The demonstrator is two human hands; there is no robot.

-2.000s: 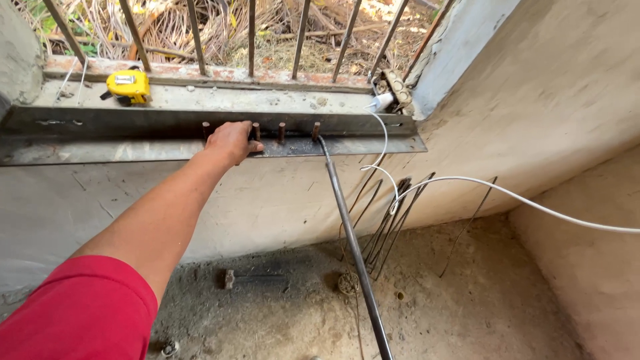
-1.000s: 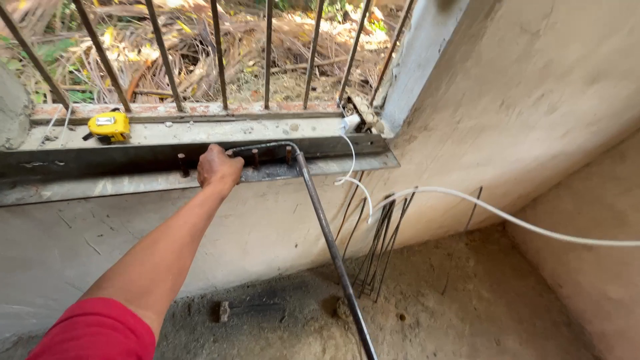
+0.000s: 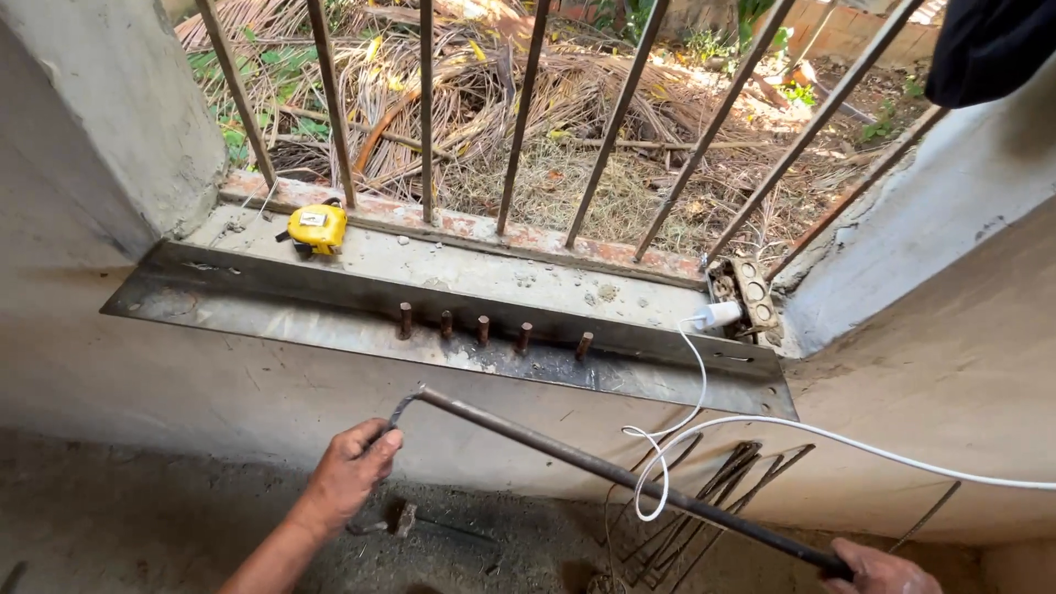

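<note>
My left hand (image 3: 351, 470) grips a bent steel rebar (image 3: 403, 406) whose end runs into a long metal pipe (image 3: 544, 450). The pipe slants down to the right, and my right hand (image 3: 879, 569) is closed round its far end. Above the pipe, a steel angle bar (image 3: 330, 330) lies along the window sill. Several short rusty pegs, one of them a steel peg (image 3: 483, 330), stand upright from its lower flange. Pipe and rebar are apart from the pegs. A yellow tape measure (image 3: 320, 228) rests on the sill behind the angle bar.
Metal window bars (image 3: 520, 124) rise behind the sill. A white plug (image 3: 716, 315) sits at an outlet box (image 3: 752, 297), and its white cable (image 3: 784, 421) loops over the pipe's area. Bent rebars (image 3: 714, 503) lean by the wall. A hammer (image 3: 406, 520) lies on the floor.
The rebar and pipe have left the pegs and now are in front of the angle bar. My left hand has moved off the bar. My right hand has come into view.
</note>
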